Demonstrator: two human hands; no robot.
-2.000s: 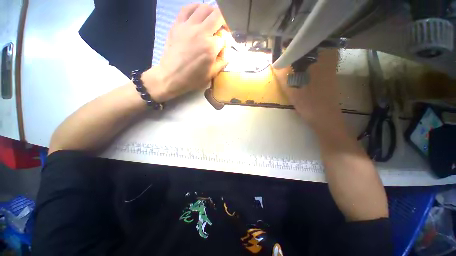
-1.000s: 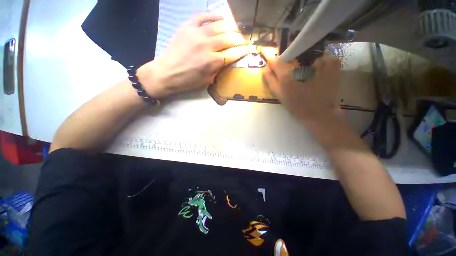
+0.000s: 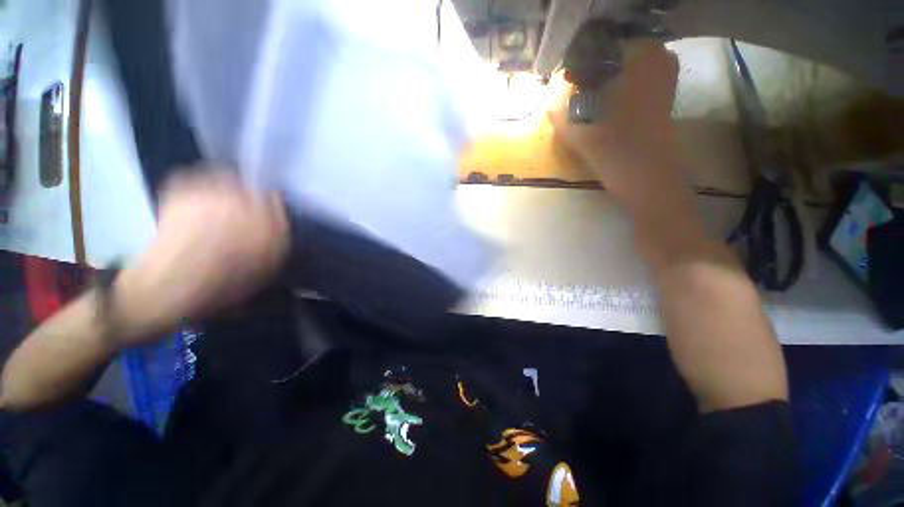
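My left hand (image 3: 220,233), blurred, is closed on the dark fabric panel (image 3: 149,99) at the left, over the table's front edge. The pale fabric piece (image 3: 347,119) is blurred and spreads from the hand up and right across the table; a dark part of the panel droops below it over the edge. My right hand (image 3: 615,104) is beside the needle area under the sewing machine head (image 3: 793,25). Its fingertips are near the presser foot, partly hidden by a machine knob and washed out by the lamp; whether they hold anything cannot be told.
Black-handled shears (image 3: 768,233) lie right of my right forearm. A dark phone-like slab (image 3: 857,223) is at the far right, partly under black cloth (image 3: 887,272). A printed ruler (image 3: 575,297) runs along the table's front edge. Blue plastic baskets (image 3: 838,426) stand below.
My left hand has moved from the needle area down and left, pulling the dark and pale fabric toward the table's front edge. My right hand stays near the needle, slightly higher in view.
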